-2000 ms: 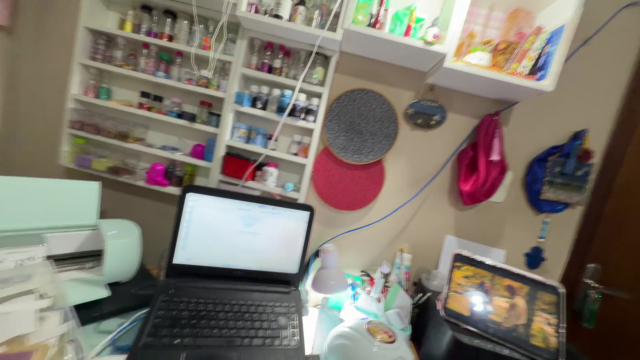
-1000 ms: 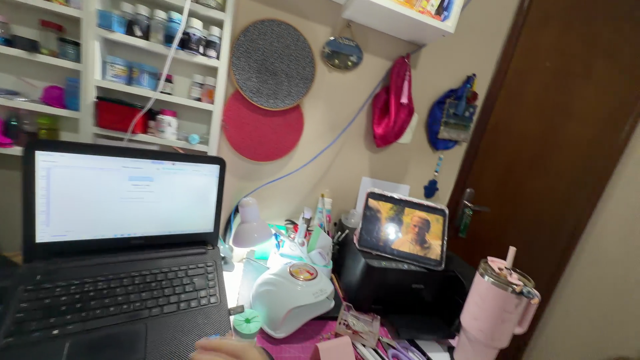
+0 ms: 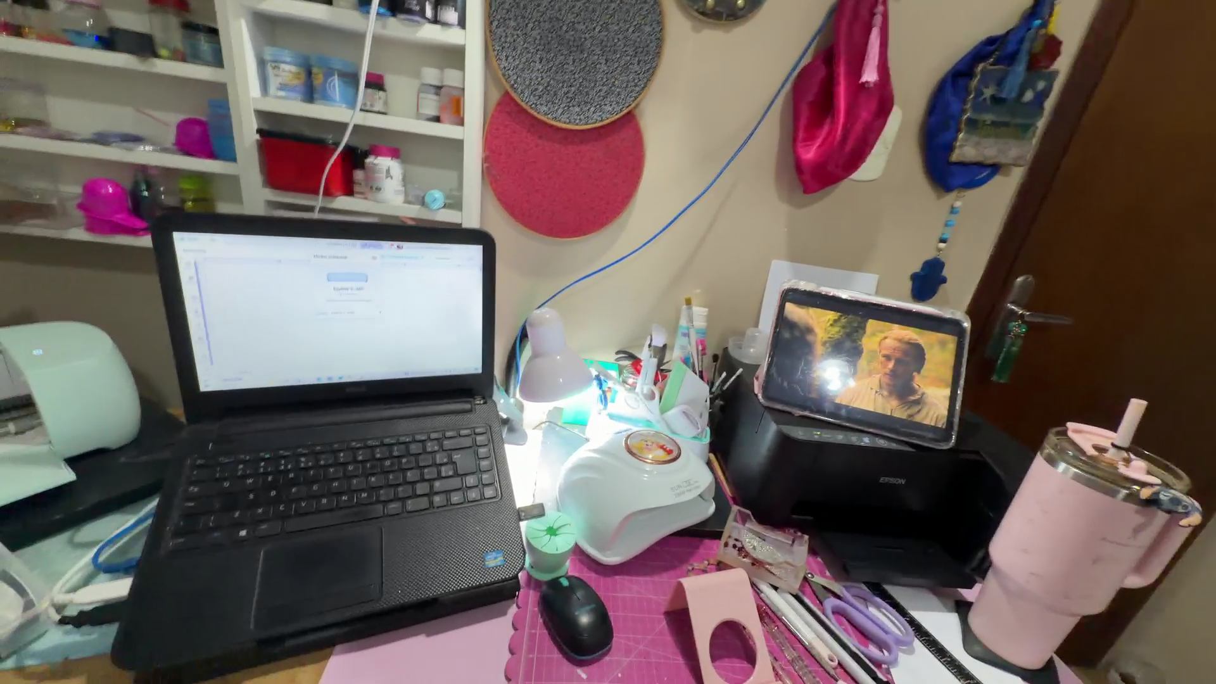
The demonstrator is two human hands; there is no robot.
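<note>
Neither of my hands shows in the head view now. A black laptop (image 3: pixel 332 522) stands open on the left of the desk, its screen lit. Right of it a black computer mouse (image 3: pixel 577 617) lies on a pink cutting mat (image 3: pixel 646 579). Behind the mouse are a small mint-green container (image 3: pixel 551 543) and a white nail lamp (image 3: pixel 632 494). A pink stand with a round hole (image 3: pixel 724 622), several pens and purple-handled scissors (image 3: pixel 869 617) are at the front right.
A tablet (image 3: pixel 864 366) leans on a black printer (image 3: pixel 855 484). A pink tumbler with a straw (image 3: pixel 1073 551) stands at the right edge. A lit desk lamp (image 3: pixel 554 361) is behind the nail lamp. White shelves (image 3: pixel 361 116) hold jars. A mint-green machine (image 3: pixel 76 389) is at the left.
The view has shifted to take in more of the desk. Part of a hand showed at the bottom edge one second ago and is out of view now.
</note>
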